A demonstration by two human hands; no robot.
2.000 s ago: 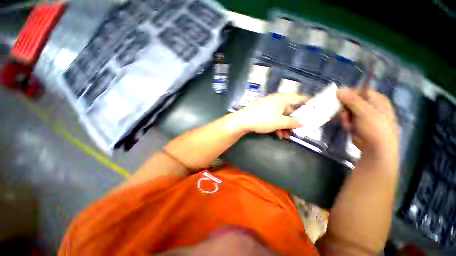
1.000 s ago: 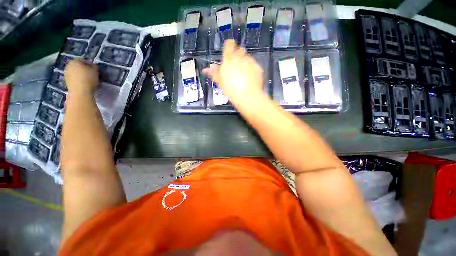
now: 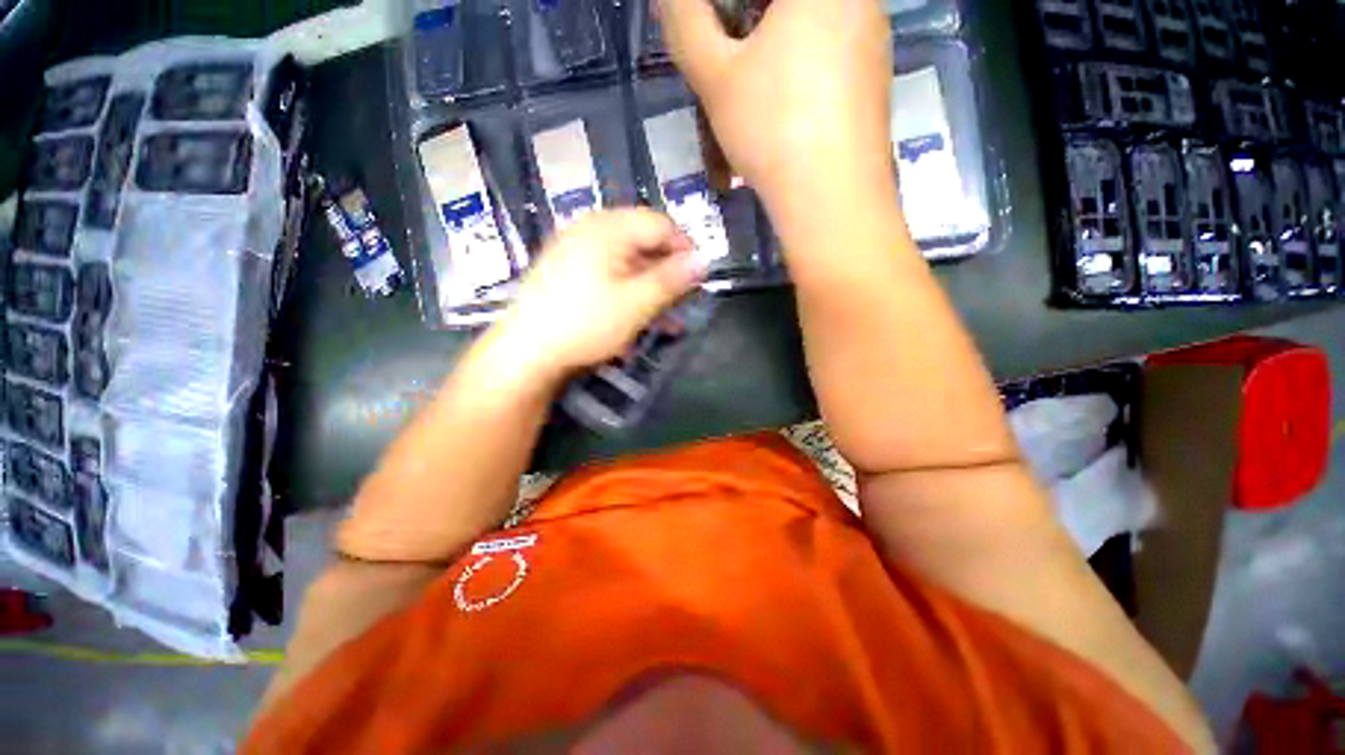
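Note:
My left hand [image 3: 598, 288] grips a blurred black phone housing [image 3: 627, 369] low in front of the clear blister tray [image 3: 991, 185]. My right hand [image 3: 804, 89] is over the middle to right part of that tray, its fingers near the top edge of the picture. A small dark thing shows at these fingers; whether they hold it is unclear. In the tray's near row, phone boards with pale screens [image 3: 460, 199] lie in pockets, some partly covered by my hands. My right hand and forearm hide other pockets.
The white housing tray [image 3: 185, 310] with black housings stands at left. A loose circuit board [image 3: 359, 239] lies between the trays. The black component tray [image 3: 1055, 221] is at right. A cardboard box [image 3: 1187, 487] and red bin [image 3: 1283, 421] are at lower right.
My left hand has moved from the housing tray to in front of the clear tray, now with a black housing. My right hand has moved right across the clear tray. The view has shifted.

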